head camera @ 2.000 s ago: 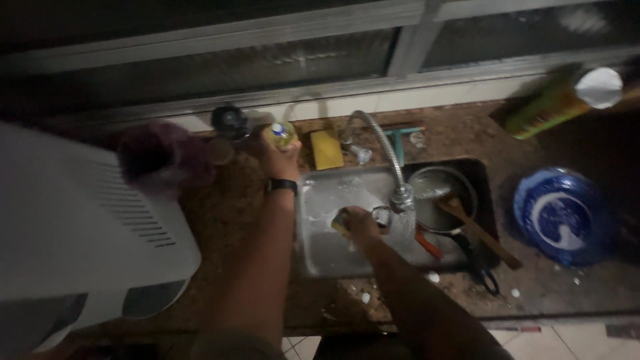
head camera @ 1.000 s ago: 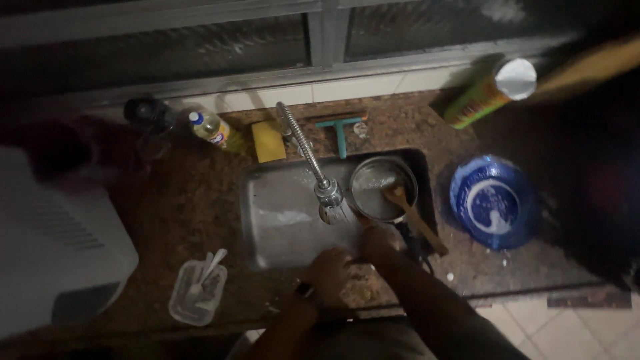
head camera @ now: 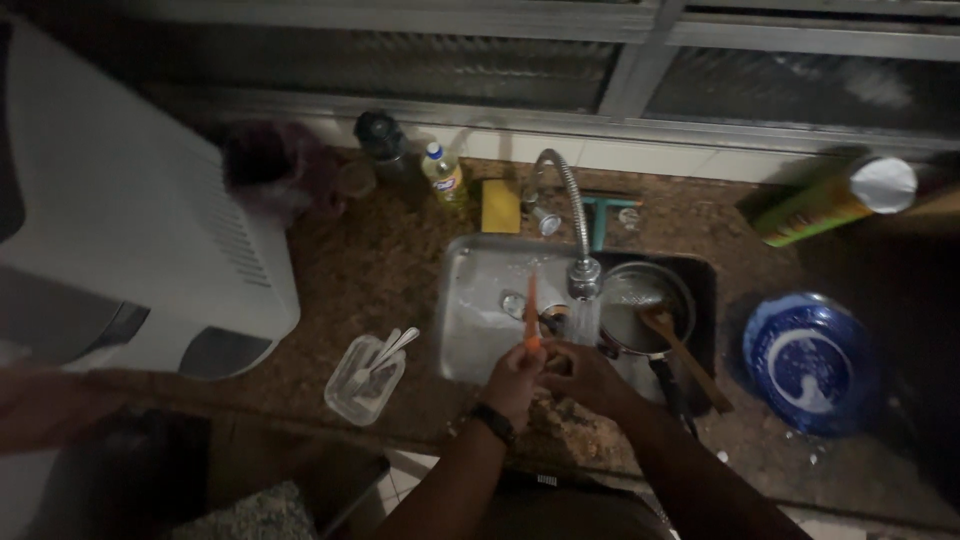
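Observation:
Over the front edge of the steel sink [head camera: 469, 300], my left hand [head camera: 517, 375] is closed on the lower end of a slim orange utensil [head camera: 532, 307], which points toward the window. My right hand [head camera: 585, 375] is beside it, its fingers curled close to the utensil's base; whether it grips anything I cannot tell. Water runs from the flexible faucet [head camera: 583, 277] just beyond my right hand. A pot [head camera: 626, 322] with a wooden spoon [head camera: 686, 356] in it sits at the sink's right side. A dark item with a copper-coloured part [head camera: 555, 316] lies in the basin.
Left of the sink is a plastic container [head camera: 337, 386] with cutlery. Behind stand a dish soap bottle [head camera: 446, 180], a yellow sponge [head camera: 500, 206] and a teal squeegee [head camera: 600, 217]. A blue plate [head camera: 765, 352] lies right. At far left, a person's blurred arm [head camera: 52, 405] shows.
Two seconds ago my left hand was at the soap bottle; now it holds the orange utensil over the sink. My right hand has come back from beside the pot. A person's arm has appeared at left.

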